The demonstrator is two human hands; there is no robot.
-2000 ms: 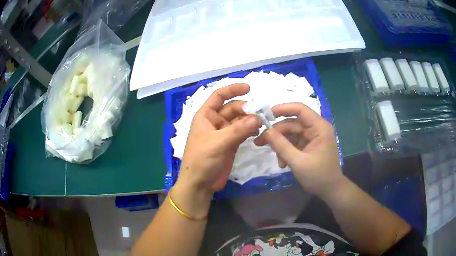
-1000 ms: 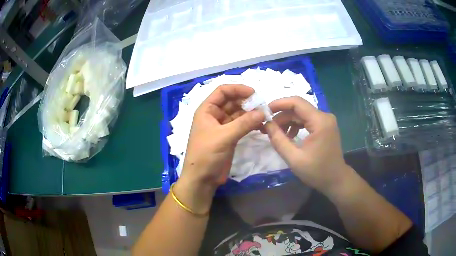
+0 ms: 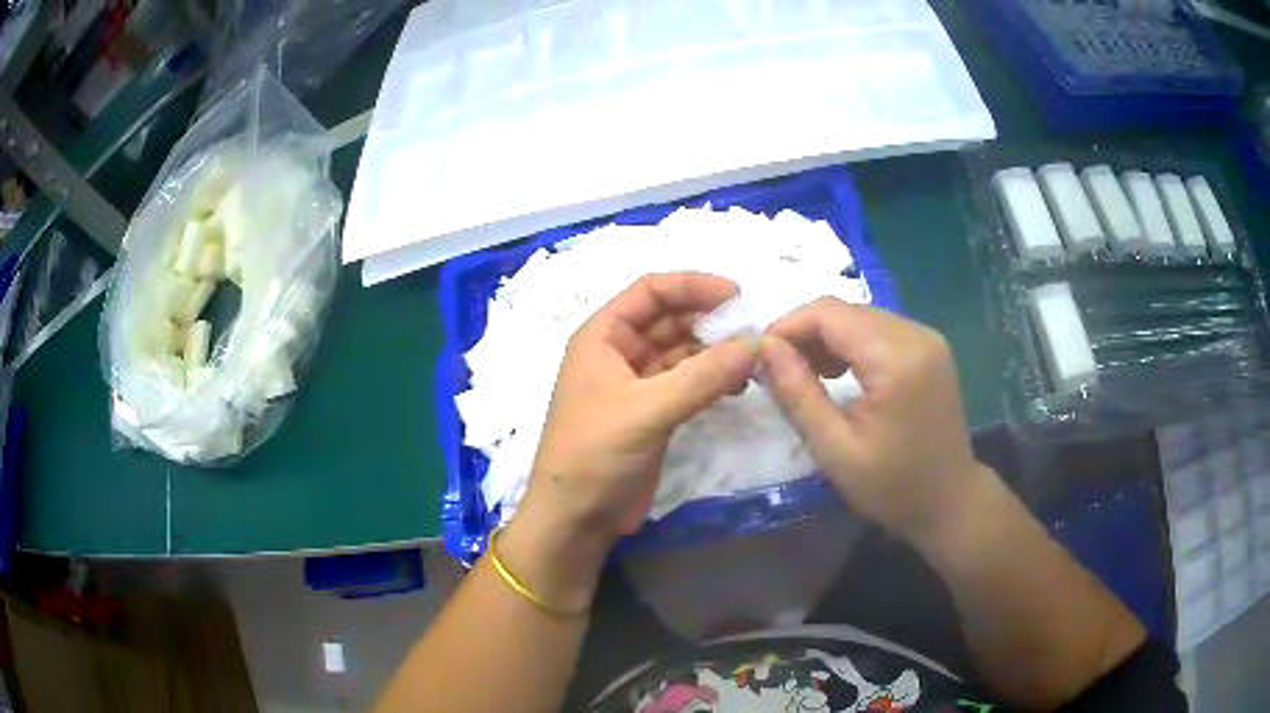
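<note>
A small translucent white piece (image 3: 727,320) is held between both hands, over the blue plastic basket (image 3: 454,369). My left hand (image 3: 620,397) pinches it between thumb and fingers. My right hand (image 3: 877,411) has its thumb and index fingertip closed at the piece's right end, touching the left fingertips. The fingertips hide part of the piece. Small flat white pieces (image 3: 536,334) fill the basket in a loose heap below the hands.
A clear bag (image 3: 293,300) with cream-white cores lies at left. White compartment trays (image 3: 669,105) lie behind the basket. A clear blister tray (image 3: 1142,314) with white units (image 3: 1065,337) is at right. Blue trays (image 3: 1114,63) stand at far right; a white pocket tray (image 3: 1219,508) is lower right.
The fingertips of both hands have drawn closer together around the piece, and less of it shows. The hands are slightly lower. The view has shifted a little.
</note>
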